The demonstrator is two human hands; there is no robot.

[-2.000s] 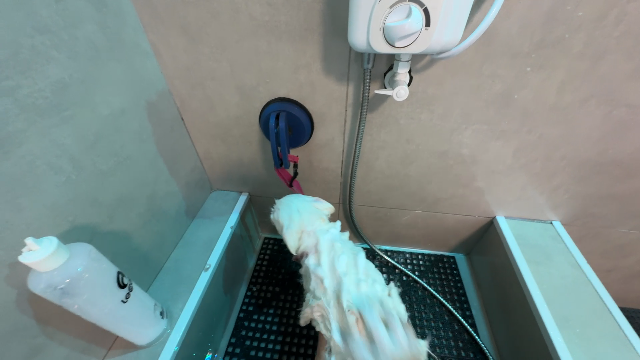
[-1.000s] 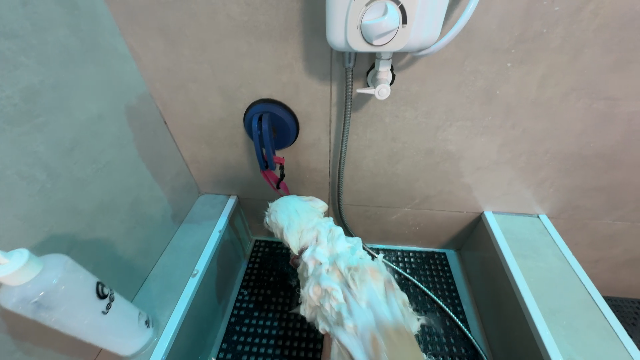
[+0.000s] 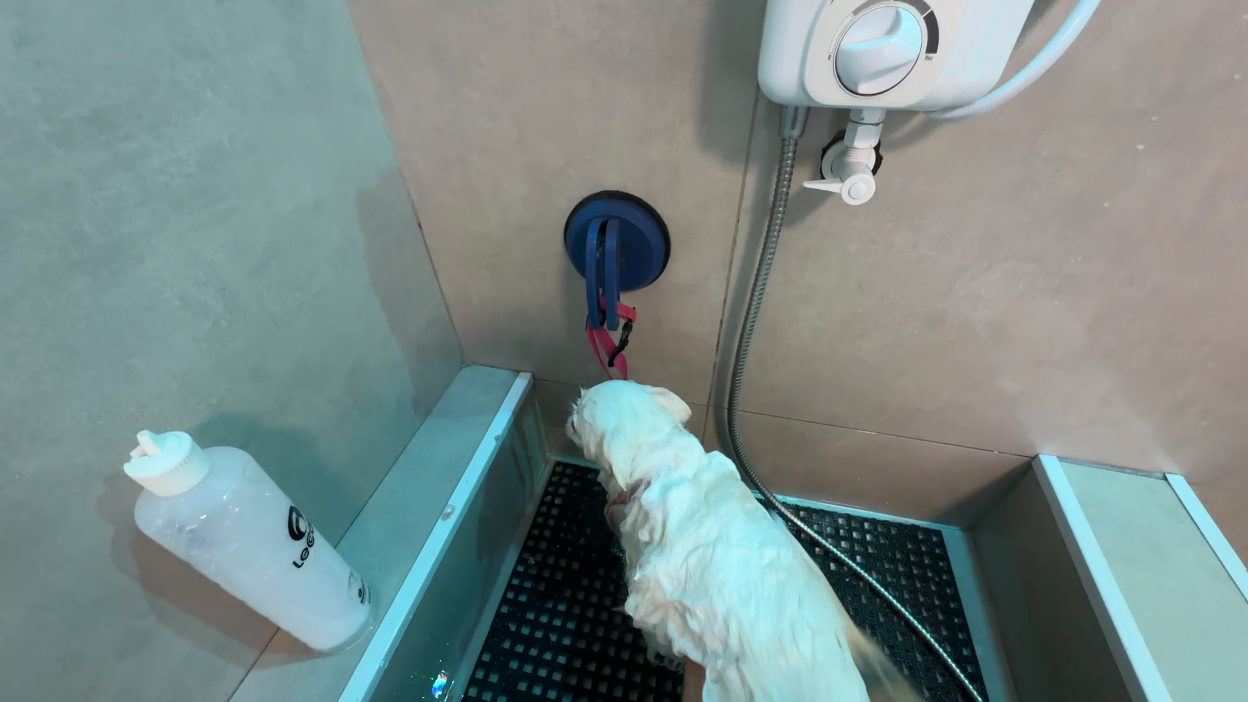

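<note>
A small white dog (image 3: 721, 556), wet and lathered, stands on a black perforated mat (image 3: 556, 585), facing the back wall. A pink strap (image 3: 609, 351) runs from near its head up to a blue suction-cup handle (image 3: 617, 244) on the tiles. What seems to be part of my left hand (image 3: 693, 681) shows under the dog's belly at the bottom edge; its fingers are hidden. Beside the dog's rear, a blurred tan shape (image 3: 882, 668) may be my right hand or the tail; I cannot tell which.
A translucent squeeze bottle (image 3: 253, 546) with a white cap stands on the left ledge (image 3: 439, 439). A white water heater (image 3: 887, 49) hangs above, with a valve (image 3: 850, 175) below it. Its metal shower hose (image 3: 756, 302) drops behind the dog. Another ledge (image 3: 1150, 546) is at the right.
The dog's head has turned more to the left, and an ear now shows at its right. The view has shifted slightly.
</note>
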